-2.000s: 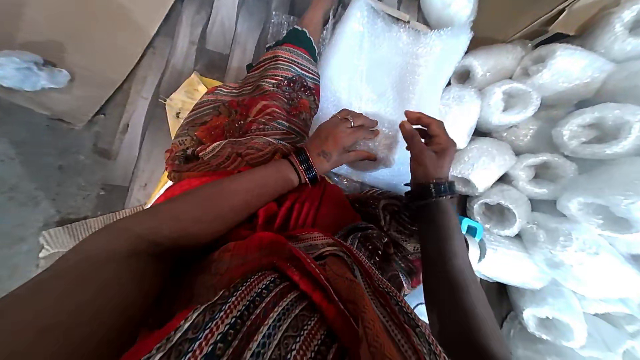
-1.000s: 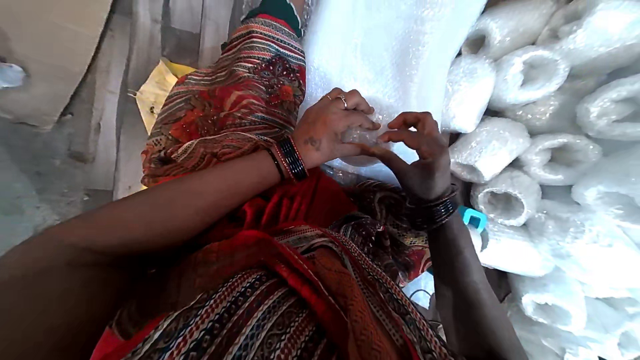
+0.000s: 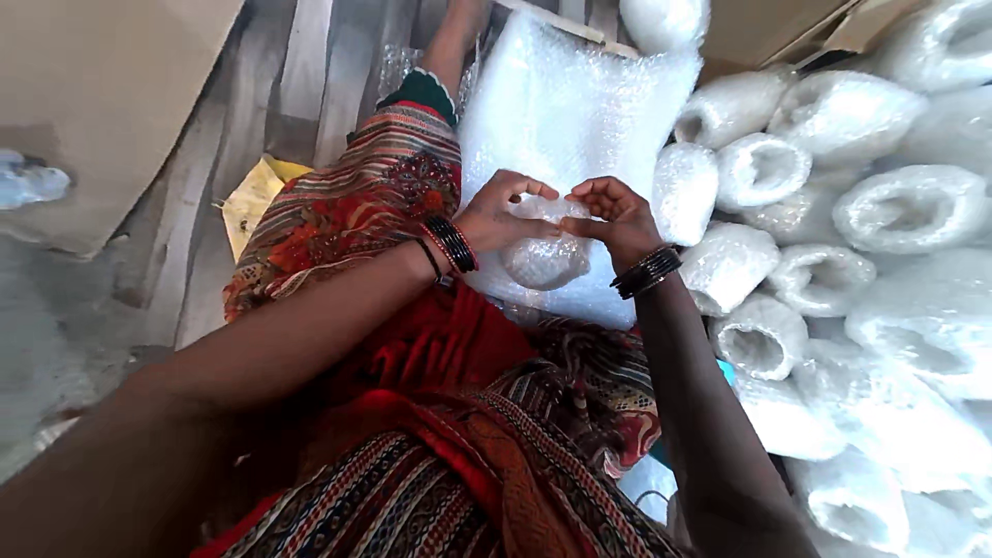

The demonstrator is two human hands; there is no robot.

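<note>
A small bundle in bubble wrap (image 3: 546, 260) rests on the near part of a wide sheet of bubble wrap (image 3: 573, 116). My left hand (image 3: 511, 209) curves over the bundle's upper left, its thumb and forefinger apart and pointing right. From the other side, my right hand (image 3: 616, 213) comes in with bent fingers, its thumb tip close to the left thumb tip above the bundle. Both hands are at the bundle's top; whether they pinch its film is too fine to tell. What the bundle holds inside is hidden.
Many rolled bubble-wrap bundles (image 3: 763, 172) are piled along the right side. Brown cardboard (image 3: 101, 85) lies at the upper left over wooden slats (image 3: 306, 62). A yellow packet (image 3: 260, 194) sits beside my patterned clothing. Another cardboard piece (image 3: 759, 31) is at the upper right.
My left hand has gone from lying over the bundle to an arched pose with its fingertips near those of my right hand. More of the bundle shows below the hands.
</note>
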